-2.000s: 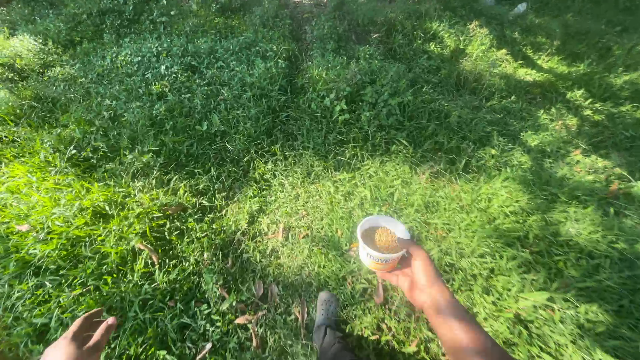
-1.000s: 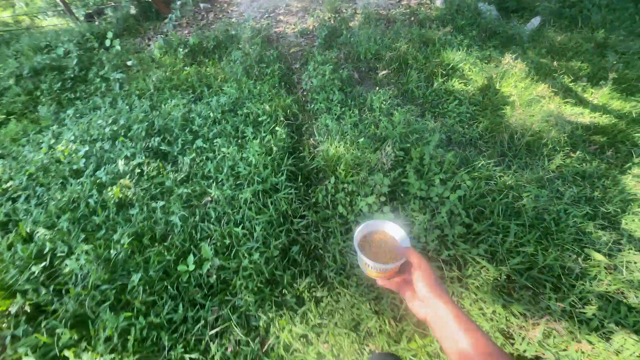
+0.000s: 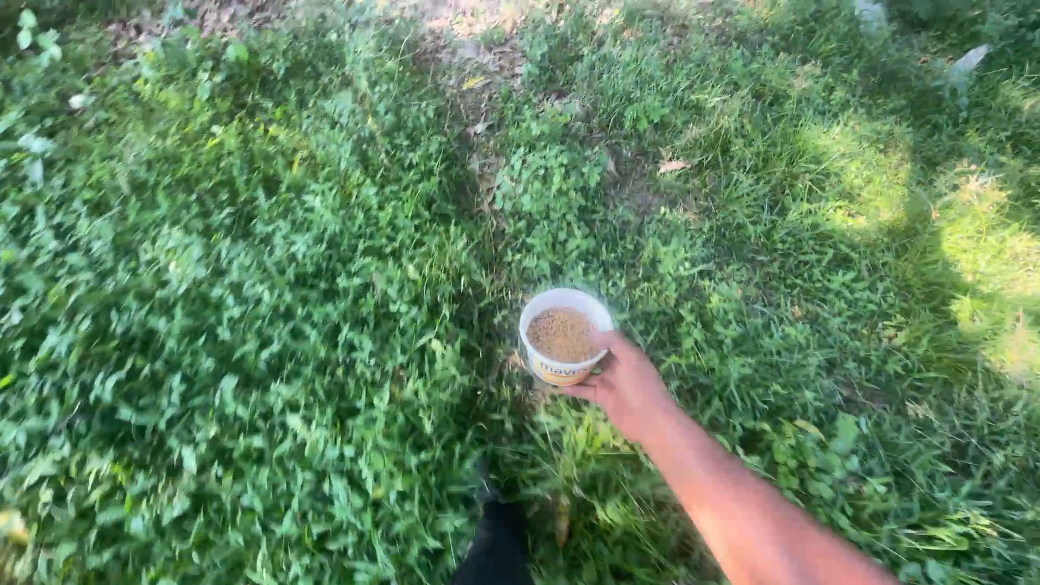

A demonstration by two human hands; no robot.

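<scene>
My right hand (image 3: 630, 386) grips a white plastic tub (image 3: 562, 370) from its right side, with the thumb at the rim and fingers under and behind it. Light brown grain or pellets (image 3: 562, 334) lie inside the tub, below the rim; their exact kind cannot be told. The tub is upright, has no lid on and bears printing on its wall. It is held above the grass, right of the middle of the view. My left hand is out of the frame.
Grass and leafy weeds (image 3: 244, 341) cover the ground. A narrow strip of bare soil with dry leaves (image 3: 483, 154) runs up to a leaf-strewn patch (image 3: 467, 32). A pale object (image 3: 971, 61) lies at the upper right. My dark-clad leg (image 3: 497, 544) shows below.
My left hand, at the lower left two seconds ago, has left the view. The view has moved forward over the grass. The tub stays in my right hand.
</scene>
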